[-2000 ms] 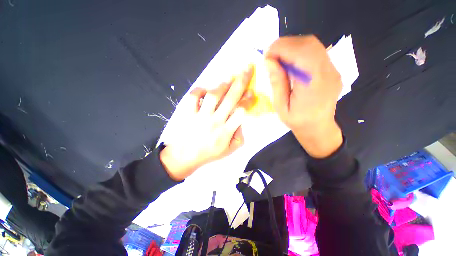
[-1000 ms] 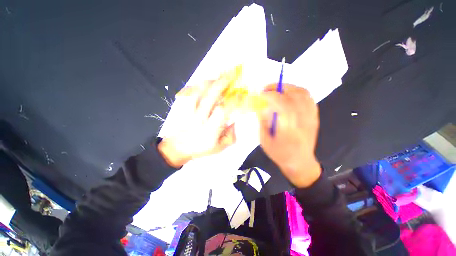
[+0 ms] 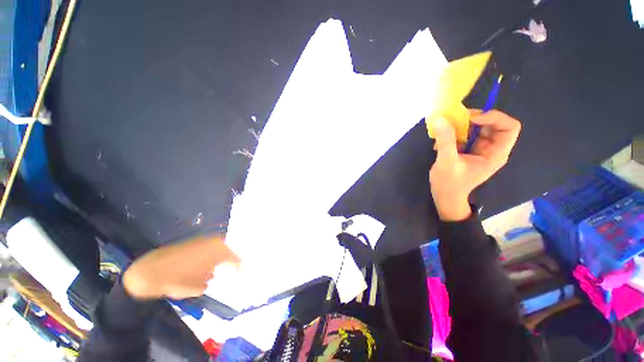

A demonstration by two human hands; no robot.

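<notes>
The bright white fabric pieces point(image 3: 311, 141) lie on the black cloth, washed out, with a notched far end. My right hand point(image 3: 476, 155) holds the yellow angular template point(image 3: 462, 81) between thumb and fingers, at the right edge of the white pieces. The same hand holds a blue pen point(image 3: 492, 95), tip pointing up and away. My left hand point(image 3: 180, 267) is blurred at the near left edge of the white pieces; its fingertips wash out against the white, so its grip cannot be made out.
Black cloth point(image 3: 162, 106) covers the table, with threads and a pale scrap point(image 3: 534, 31) on it. A smaller white piece point(image 3: 351, 279) lies at the near edge beside dark cords. Blue crates point(image 3: 589, 215) and pink cloth point(image 3: 439, 311) are below the near edge.
My right hand has moved right and lifted the yellow template off the white pieces, keeping the pen. My left hand has moved down and left to their near edge. The view has shifted.
</notes>
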